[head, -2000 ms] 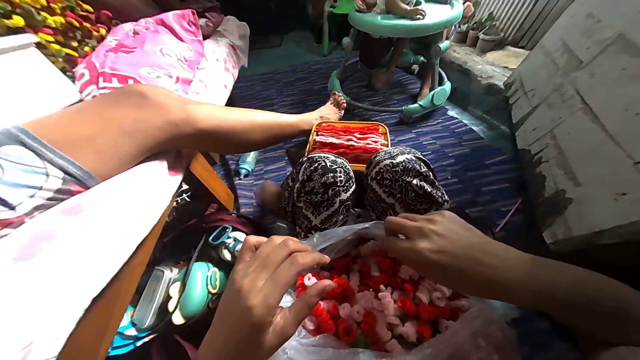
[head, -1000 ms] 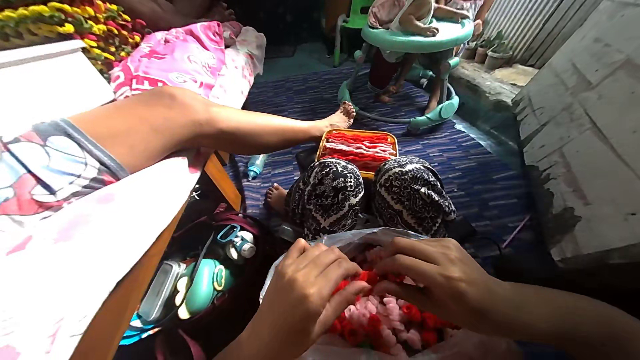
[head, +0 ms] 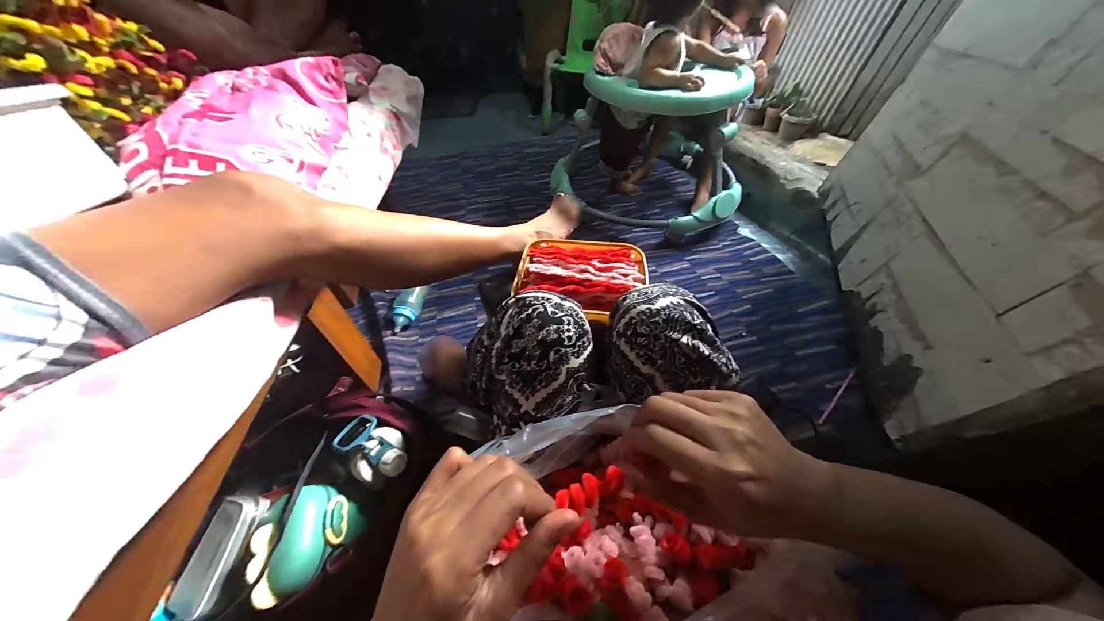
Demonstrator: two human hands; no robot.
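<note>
A clear plastic bag on my lap holds many red and pink fuzzy coiled pieces. My left hand is at the bag's left side, with a red coiled piece by its fingertips; whether the fingers grip it I cannot tell. My right hand is over the bag's upper right, fingers bent down, their tips hidden. Beyond my knees, in black and white patterned cloth, stands an orange-rimmed tray of red and white fuzzy strands.
Another person's leg stretches across from the left bench. A child stands in a green baby walker on the blue mat. An open bag with a green container lies lower left, a bottle near the leg.
Both hands have stayed over the bag; my right hand has moved away from my left since one second ago, showing more coiled pieces between them.
</note>
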